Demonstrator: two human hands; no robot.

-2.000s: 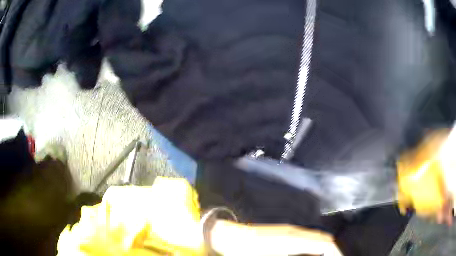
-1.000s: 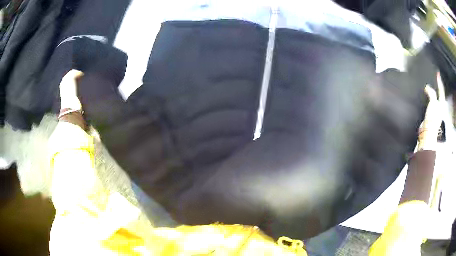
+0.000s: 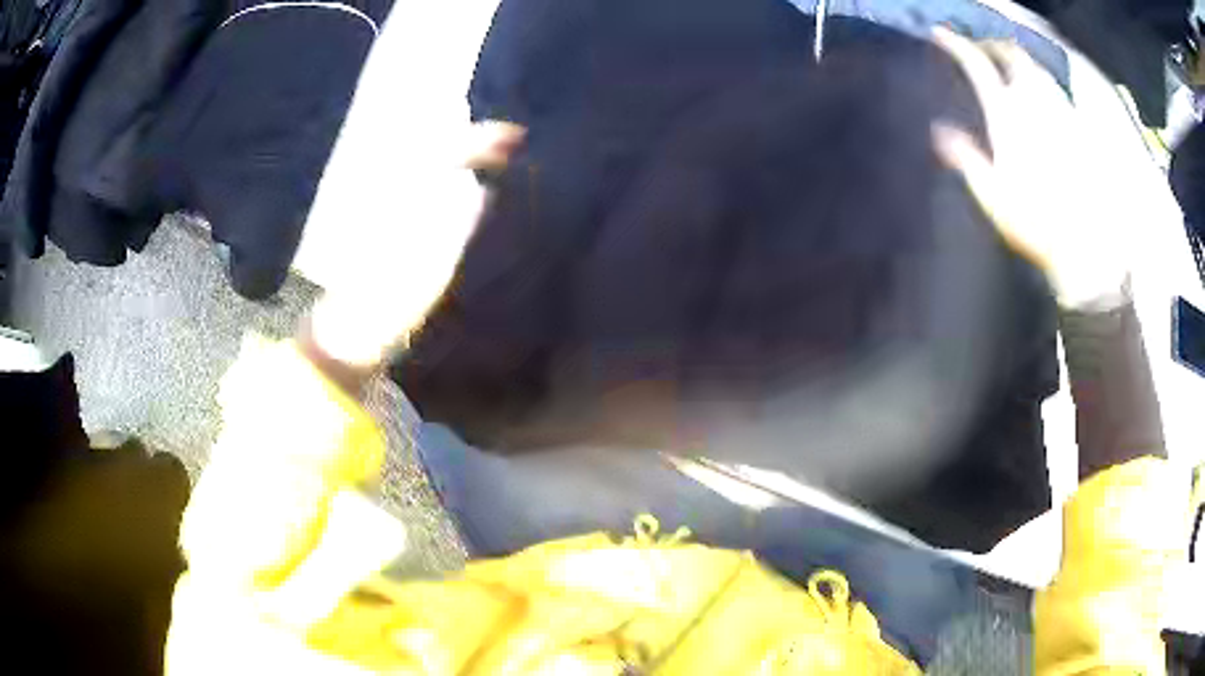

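The dark padded jacket (image 3: 740,264) lies across the table in front of me, its middle blurred. A short bit of pale zipper (image 3: 819,29) and a grey-blue panel (image 3: 1031,37) show at its far edge. Grey-blue cloth (image 3: 529,495) lies at the near edge against me. My left hand (image 3: 423,238), blurred and overexposed, is at the jacket's left edge, fingertips over the dark cloth; its grip is unclear. My right hand (image 3: 1024,172) is at the upper right of the jacket, thumb and fingers spread over the cloth. No tool shows in either hand.
A pile of dark garments (image 3: 238,132) with a pale piping line lies at the left. The white table (image 3: 1136,185) shows at the right, with a flat black rectangle, perhaps a phone (image 3: 1189,334), at the frame's edge. Speckled floor (image 3: 146,317) shows at the lower left.
Both hands have moved inward and up from the jacket's outer sides. The dark cloth now spans a narrower width, most of the zipper is hidden, and grey-blue cloth shows along the near edge.
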